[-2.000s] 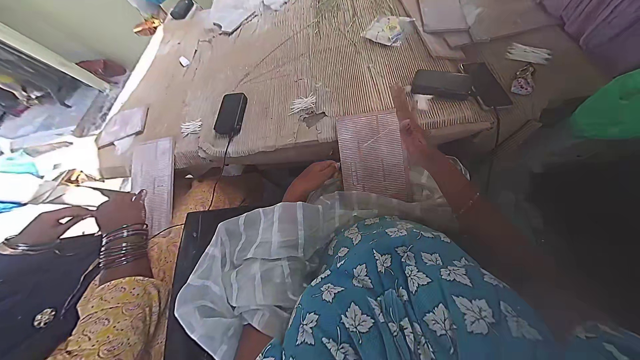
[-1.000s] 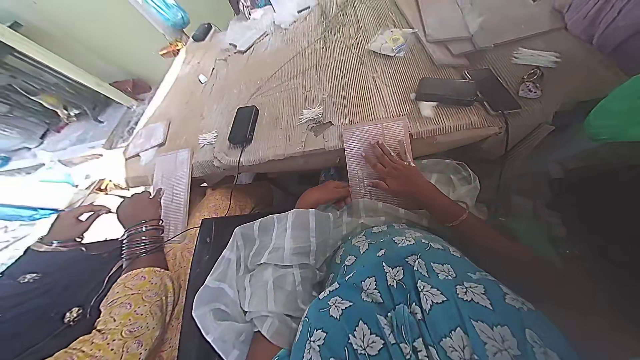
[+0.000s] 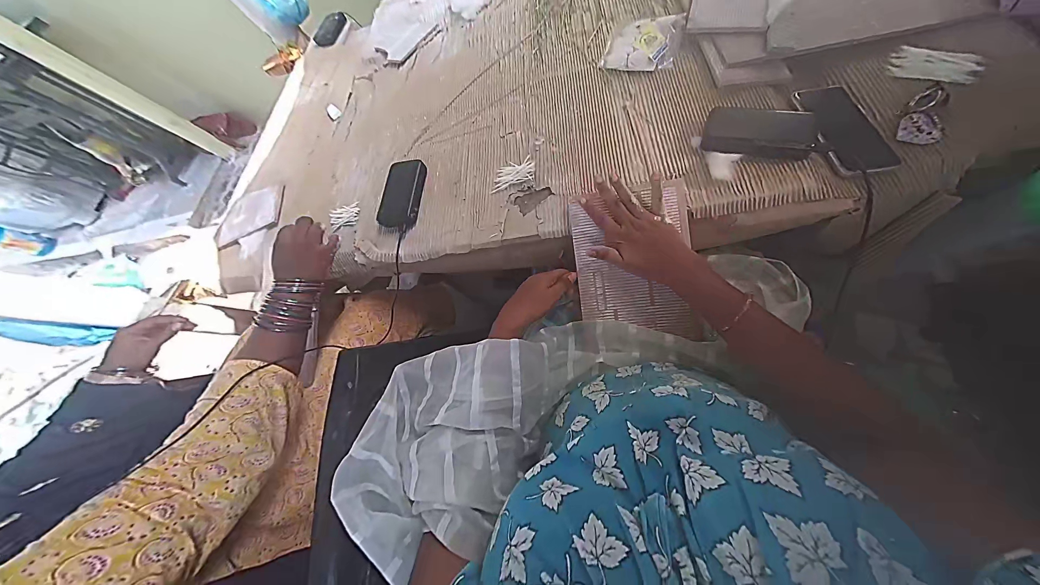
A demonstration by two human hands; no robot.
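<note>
A ribbed, pale pinkish board (image 3: pixel 621 284) leans from my lap against the table's front edge. My right hand (image 3: pixel 638 231) lies palm down with spread fingers on its upper part. Beside the board's left edge is my left hand (image 3: pixel 536 296), its fingers bent and the tips at or near that edge; whether they grip it is unclear. Just beyond the board, a small pile of thin white sticks (image 3: pixel 515 175) rests on the ribbed table top (image 3: pixel 479 97).
To the left sits a co-worker, whose bangled hand (image 3: pixel 305 252) is at the table edge. A black corded device (image 3: pixel 402 193), a black case (image 3: pixel 760 132), a phone (image 3: pixel 847 130), a keyring (image 3: pixel 922 118), more white sticks (image 3: pixel 934 65) and stacked boards (image 3: pixel 739 49) lie on the table.
My right hand, raised at the board's right side two seconds ago, has come down onto the board and then moved up it. The co-worker's bangled hand has moved up toward the table edge.
</note>
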